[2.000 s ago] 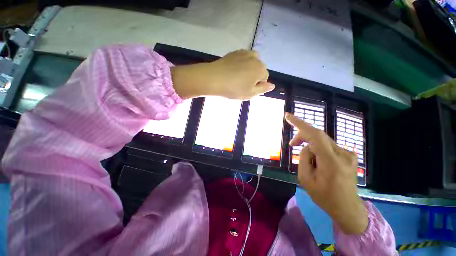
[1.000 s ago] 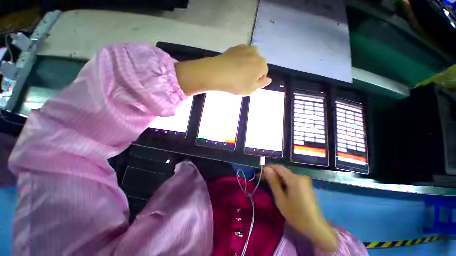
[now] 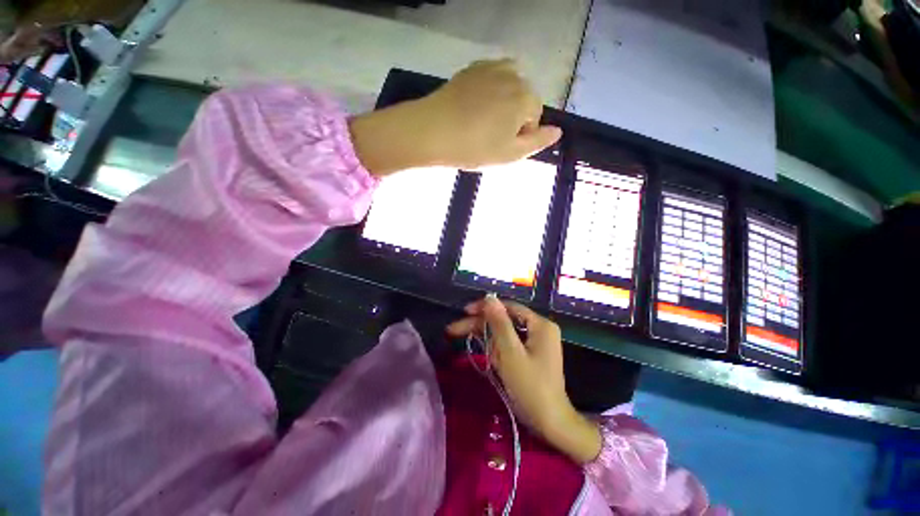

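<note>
Several lit smartphones stand side by side in a black phone tray [image 3: 414,277]. The middle phone [image 3: 598,237] shows list rows and an orange bar, as do the two phones to its right. The phone left of it [image 3: 507,224] has a mostly white screen. My right hand [image 3: 525,363] grips the plug end of a white test cable [image 3: 516,443] at that phone's bottom edge; whether the plug is inserted cannot be told. My left hand [image 3: 494,116] is curled over the top edges of the left phones; what its fingers hold is hidden.
A pale board and a white marked sheet [image 3: 674,86] lie behind the tray. A power strip [image 3: 121,60] with plugs is at the far left. A dark tray [image 3: 318,348] lies below my left sleeve. The green bench surface [image 3: 837,121] shows at the right.
My right hand has moved left with the white plug, from the middle phone to the phone left of it. The middle phone now shows list rows. The view has shifted.
</note>
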